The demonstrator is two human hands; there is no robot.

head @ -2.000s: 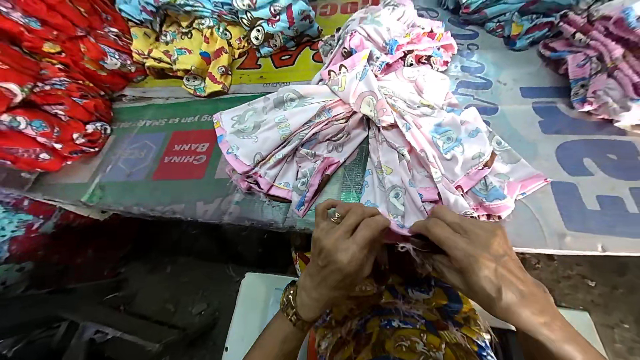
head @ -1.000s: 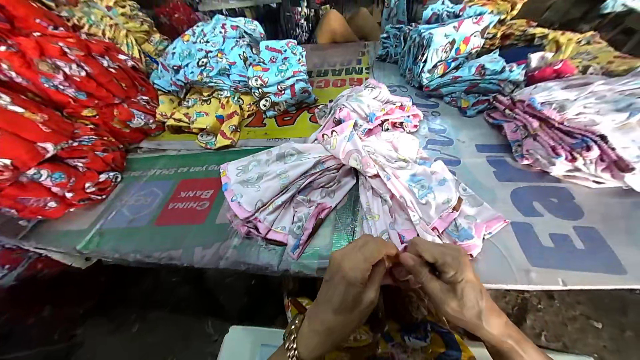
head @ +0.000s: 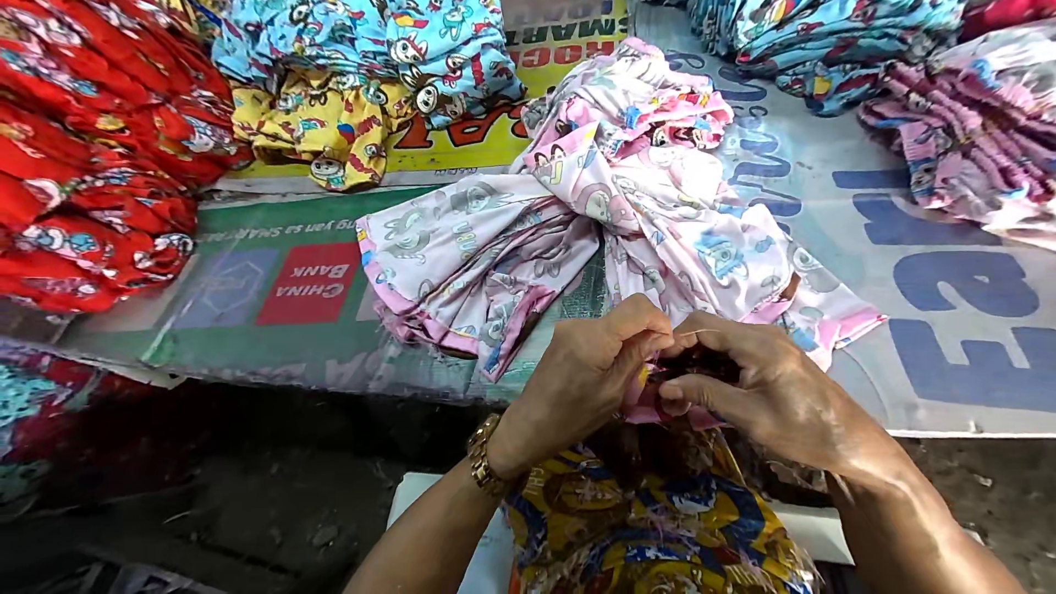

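A bundle of pink printed fabric pieces [head: 478,239], gathered and wrapped about its middle, lies on the banner-covered table with its lower ends fanned toward me. At the table's front edge my left hand [head: 586,371], a gold-coloured bracelet on its wrist, pinches the pink edge of a fabric piece [head: 639,396]. Close beside it, my right hand [head: 751,379] has its thumb and fingers at the same edge. A fine thread [head: 697,332] shows between the fingertips. How the fabric continues below the hands is partly hidden.
Red printed fabric [head: 99,165] is heaped at the left. Yellow [head: 322,124] and blue [head: 363,41] printed pieces lie at the back left, more blue ones [head: 825,41] at the back right. Pink gathered pieces [head: 982,132] lie at the right. The table's front edge [head: 330,384] runs below.
My hands have stayed close together at the front edge, their fingers shifting on the fabric. A thread now shows between them. The view has shifted.
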